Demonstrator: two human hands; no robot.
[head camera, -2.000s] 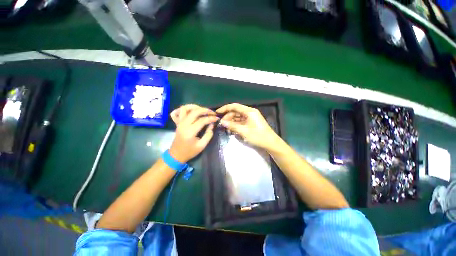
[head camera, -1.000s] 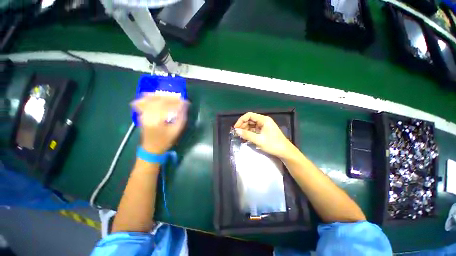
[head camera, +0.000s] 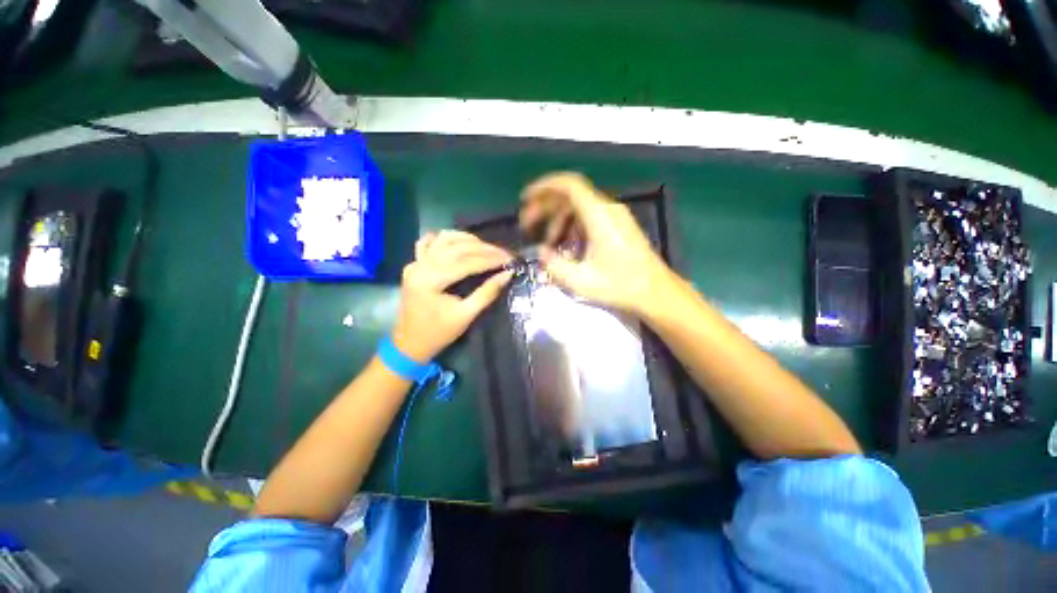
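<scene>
An open tablet or phone unit (head camera: 597, 376) with a large silvery-white rectangle lies in a black carrier tray (head camera: 496, 431), slightly tilted. My left hand (head camera: 446, 295), with a blue wrist strap (head camera: 408, 363), is at the unit's top left corner. Its thumb and index fingertips are pinched at the corner; whether a small part is between them is too small to tell. My right hand (head camera: 603, 249) is over the unit's top end, its fingers curled and blurred. The hands hide most of the top end.
A blue bin (head camera: 264, 209) with small white pieces stands left, below a grey arm (head camera: 238, 44). A black slab (head camera: 843, 272) and a parts box (head camera: 896, 400) of glittering pieces stand right. Another tray (head camera: 72, 301) with a unit and a black cabled tool (head camera: 102, 348) lie far left.
My left hand has moved from the blue bin back to the unit's top left corner. My right hand has lifted its fingers over the top end. The view has shifted.
</scene>
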